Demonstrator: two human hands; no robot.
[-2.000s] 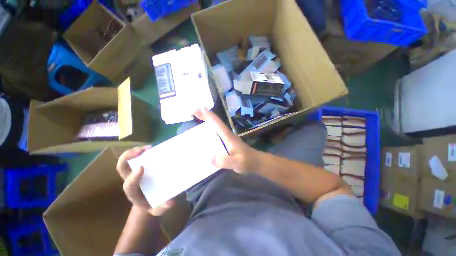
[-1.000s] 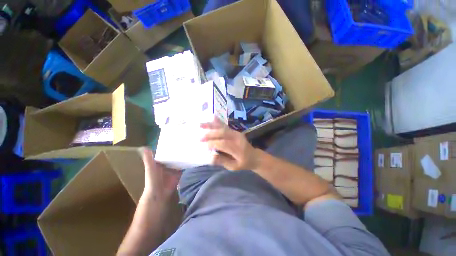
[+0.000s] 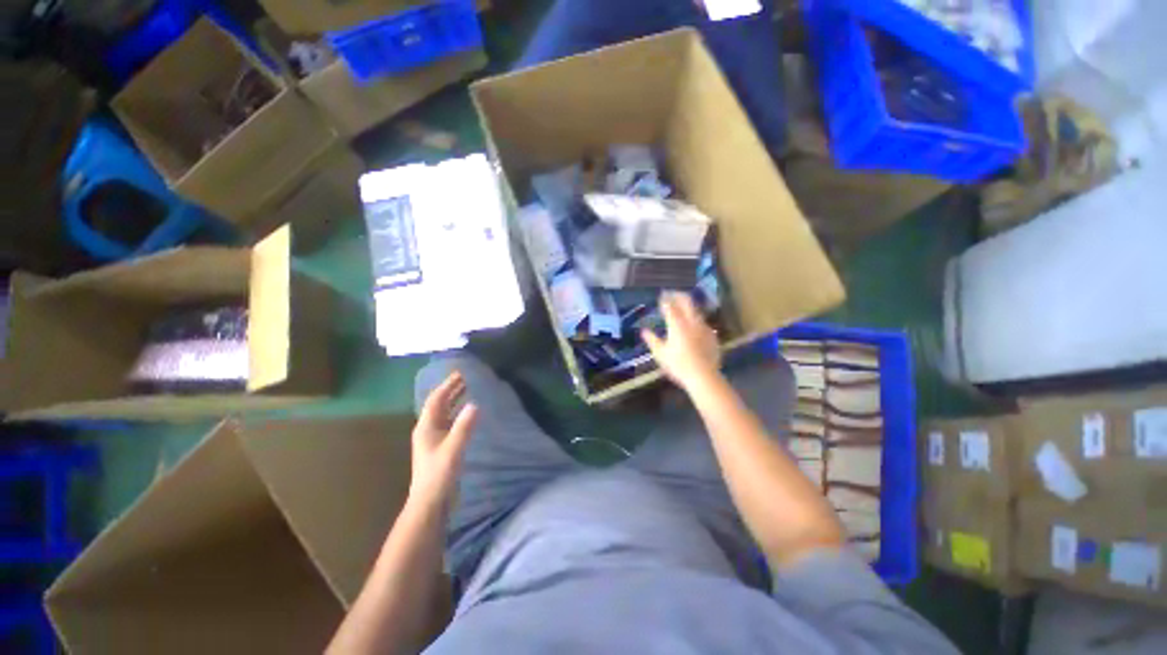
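Note:
My right hand (image 3: 685, 340) is over the near edge of the large open carton (image 3: 777, 243), fingers apart and holding nothing. A white product box (image 3: 650, 230) with dark print, slightly blurred, lies or drops just beyond my fingers, above jumbled pale blue and dark pieces (image 3: 570, 288); I cannot tell whether it is still moving. My left hand (image 3: 443, 429) is open and empty above my left thigh. The stack of flat white blanks (image 3: 442, 256) with a dark text panel lies beyond my knees, left of the carton.
A large empty carton (image 3: 192, 550) stands at lower left, with a smaller open carton (image 3: 128, 326) holding dark and pinkish pieces beyond it. A blue crate (image 3: 900, 448) of cream packs is beside my right leg. Blue crates (image 3: 915, 141) stand at upper right.
The white box has left my hands, and a white box now shows in the carton's opening. My right hand has moved right to the carton. My left hand has come away empty.

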